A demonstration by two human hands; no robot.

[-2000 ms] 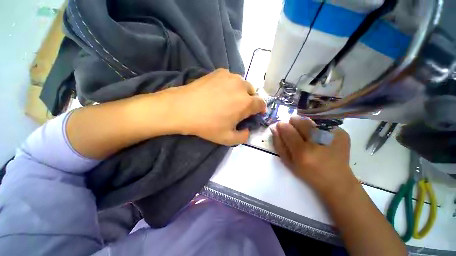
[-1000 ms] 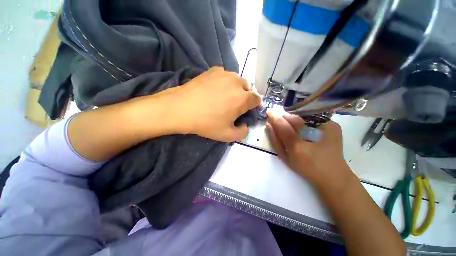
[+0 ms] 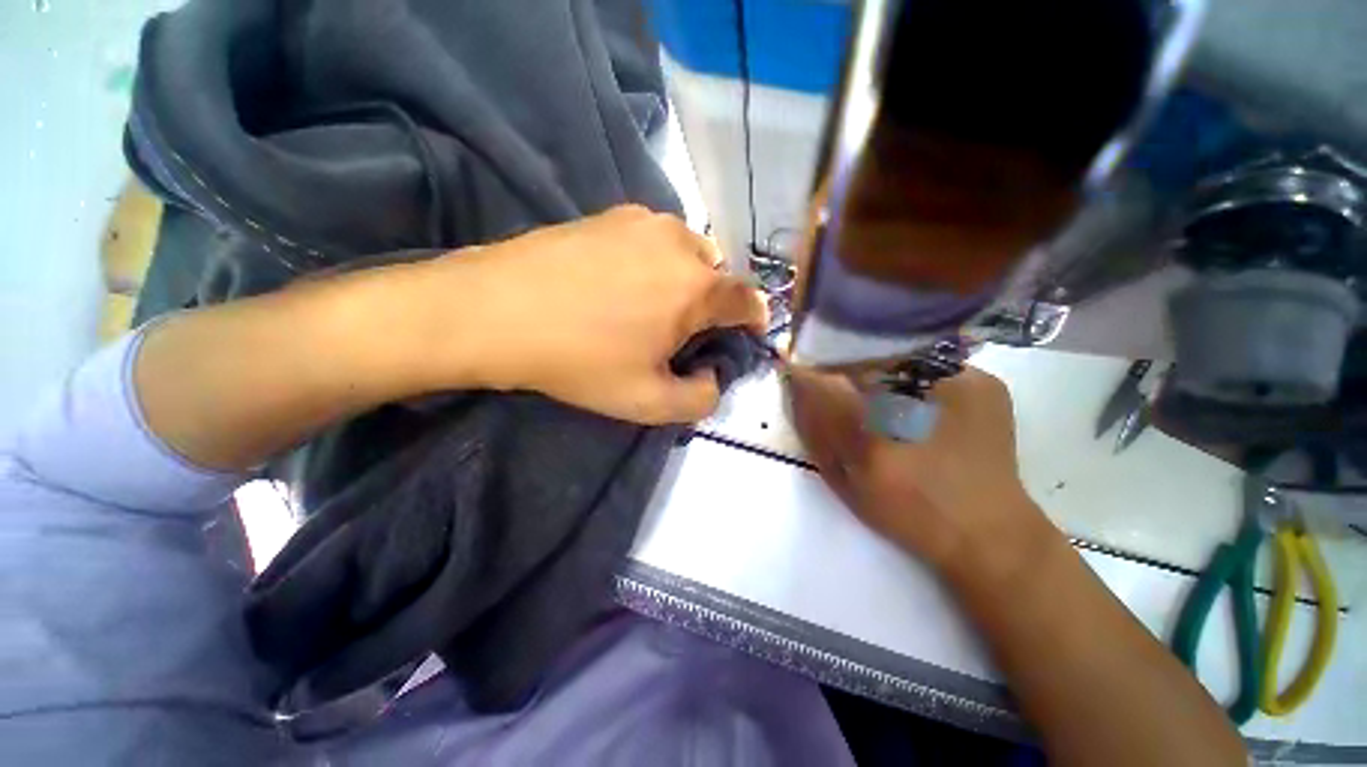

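A large dark grey garment (image 3: 435,135) fills the left side, with a pale stitched line on it. My left hand (image 3: 630,315) pinches a thick dark folded edge (image 3: 723,354) of it between thumb and fingers, just left of the needle area. My right hand (image 3: 915,450) is at the right of the fold, its fingertips close to the end of the fold and partly behind the shiny metal cover (image 3: 915,285). Whether it grips cloth is hidden. A light grey band is on one right finger. The needle and presser foot are mostly hidden by the cover.
Scissors with green and yellow handles (image 3: 1301,614) lie at the right. Silver snips (image 3: 1127,408) lie under a dark box. A grey measuring tape (image 3: 810,652) runs along the table's front edge. A round dial (image 3: 1267,292) stands out at right. A tan cardboard piece (image 3: 132,240) is at far left.
The view has moved closer to the machine head, so its metal cover now looms larger and hides the needle area. My left hand still holds the fold; my right fingertips remain beside it.
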